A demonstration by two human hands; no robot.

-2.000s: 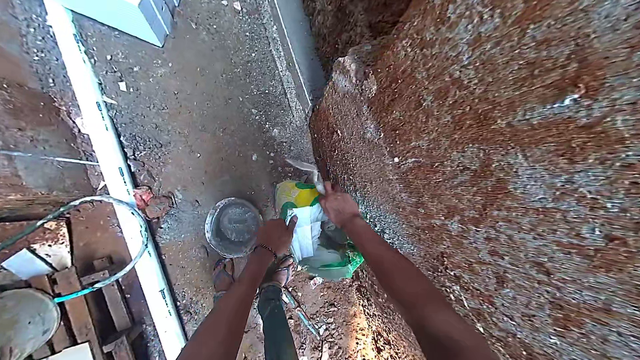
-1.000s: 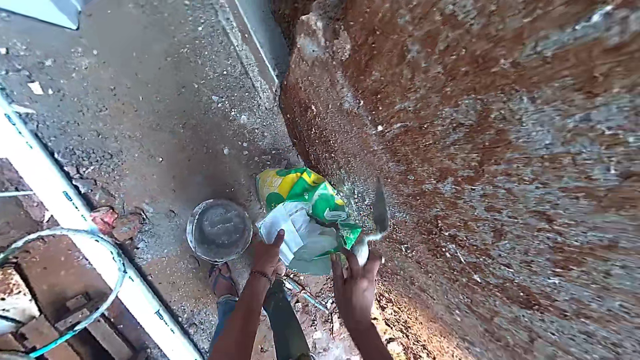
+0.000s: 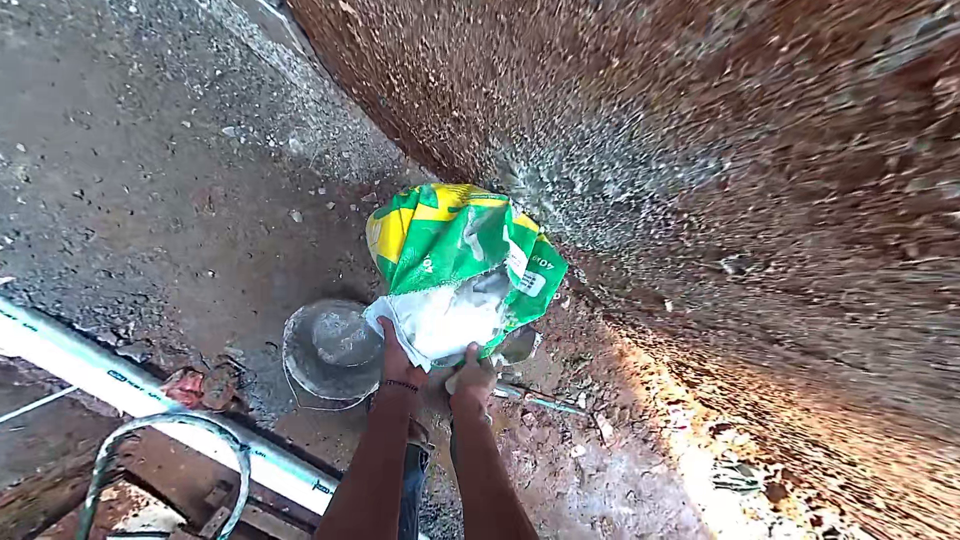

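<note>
A green and yellow plastic sack stands against the earth wall, its mouth turned toward me and pale powder showing inside. My left hand grips the folded white edge of the mouth on the left. At the near edge my right hand holds the sack's rim, and it also has a tool by its pale handle; the trowel's metal blade appears just right of the fingers. Left of the sack sits a round bucket with a wire handle, grey material inside it.
Rough reddish earth wall rises on the right. A long white plastic pipe crosses the lower left, with a looped hose and wood pieces beyond it. Small stones lie on the floor. A thin bluish rod lies near my right hand.
My right hand, which held the trowel out at the sack's right side, has come in to the near edge of the mouth, close to my left hand. The sack's mouth is wider.
</note>
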